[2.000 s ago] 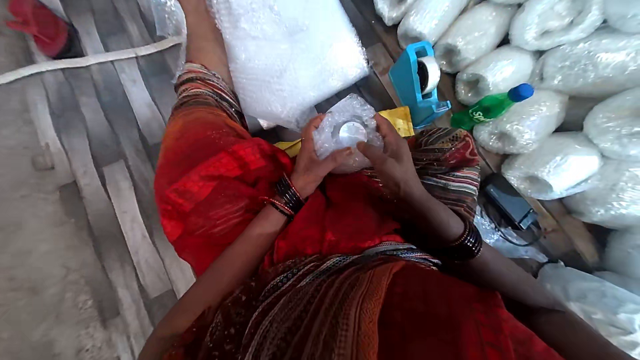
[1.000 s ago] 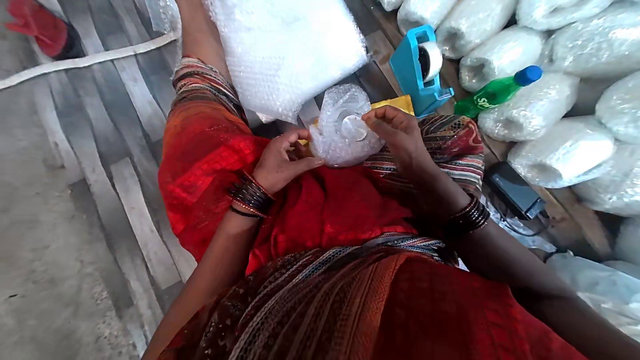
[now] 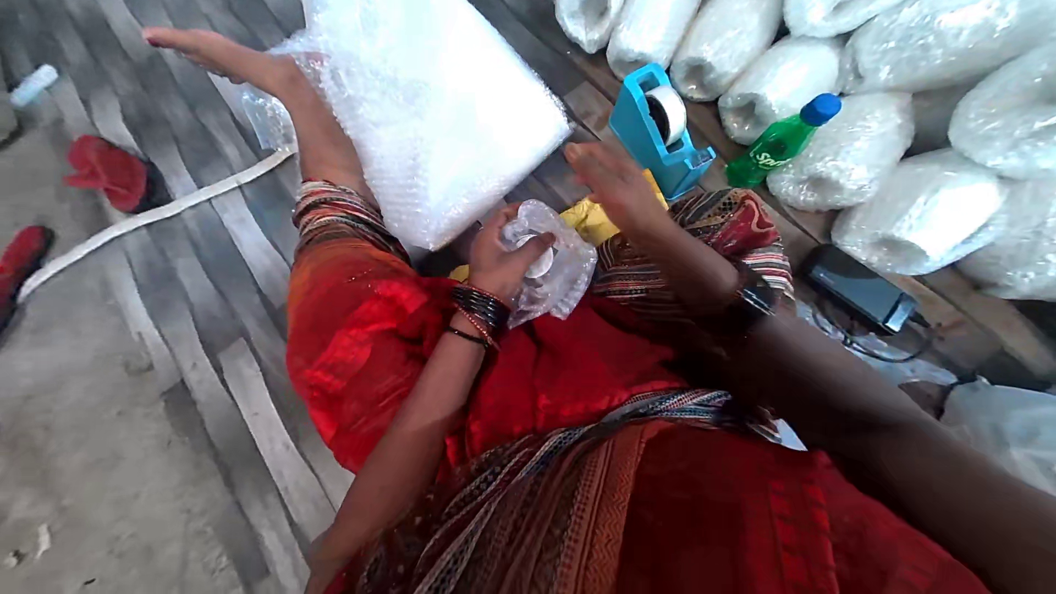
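Note:
My left hand (image 3: 505, 262) holds a small round object wrapped in bubble wrap (image 3: 565, 272) over my lap, its thumb on the pale round top. My right hand (image 3: 615, 186) is off the bundle, up and to the right, near a blue tape dispenser (image 3: 643, 124) with a roll of clear or white tape. I see nothing in its fingers, though they are partly blurred. A yellow packet (image 3: 590, 221) lies between the bundle and the dispenser. Beyond my left hand lies a stack of bubble wrap sheets (image 3: 445, 107).
Several plastic-wrapped rolls (image 3: 924, 210) lie at the right. Near them are a green bottle with a blue cap (image 3: 771, 153) and a black power adapter (image 3: 862, 289) with a cable. A pale strip (image 3: 165, 210) and red footwear (image 3: 115, 173) are on the floor at the left.
My right hand has left the bundle and moved toward the tape dispenser. My left hand now grips the bundle with its thumb over the round top.

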